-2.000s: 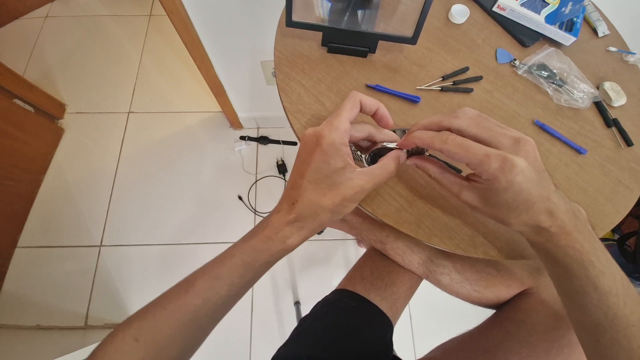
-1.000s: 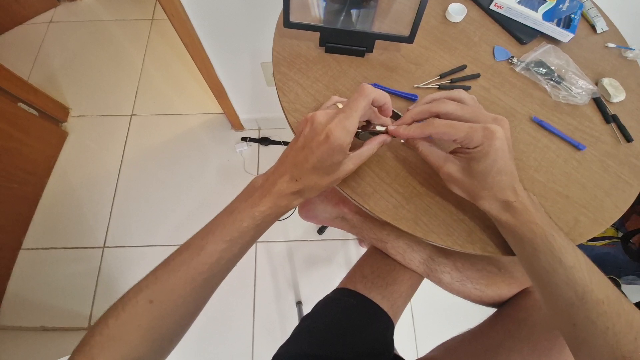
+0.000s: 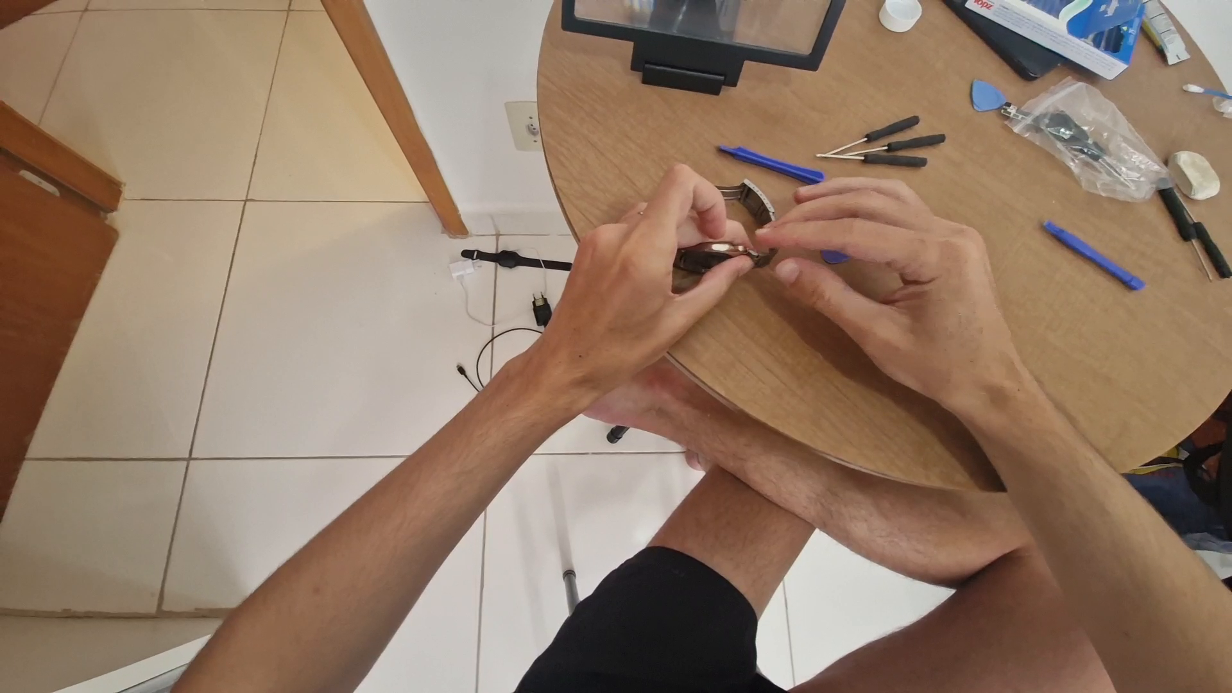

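My left hand [image 3: 640,279] grips a metal wristwatch [image 3: 710,255] by its case, between thumb and fingers, over the near left edge of the table. Its metal link bracelet [image 3: 756,200] curves up beyond the fingers. At the right end of the case is my right hand [image 3: 890,279], its thumb and fingertips apart beside a small dark part of the watch; whether they touch it is unclear. A blue plastic pry tool [image 3: 775,166] lies just behind the hands, and a blue piece [image 3: 834,257] is partly hidden under the right hand.
On the round wooden table [image 3: 962,385] are several small screwdrivers [image 3: 890,144], a second blue pry tool [image 3: 1092,255], a clear plastic bag [image 3: 1088,135], a blue pick [image 3: 987,95], a white cap [image 3: 900,13] and a black-framed magnifier panel [image 3: 688,43]. A black watch [image 3: 510,259] and cable lie on the floor.
The right hand held a thin dark tool at the watch two seconds ago; that tool is not visible now. The right fingers have spread apart, and more of the bracelet shows.
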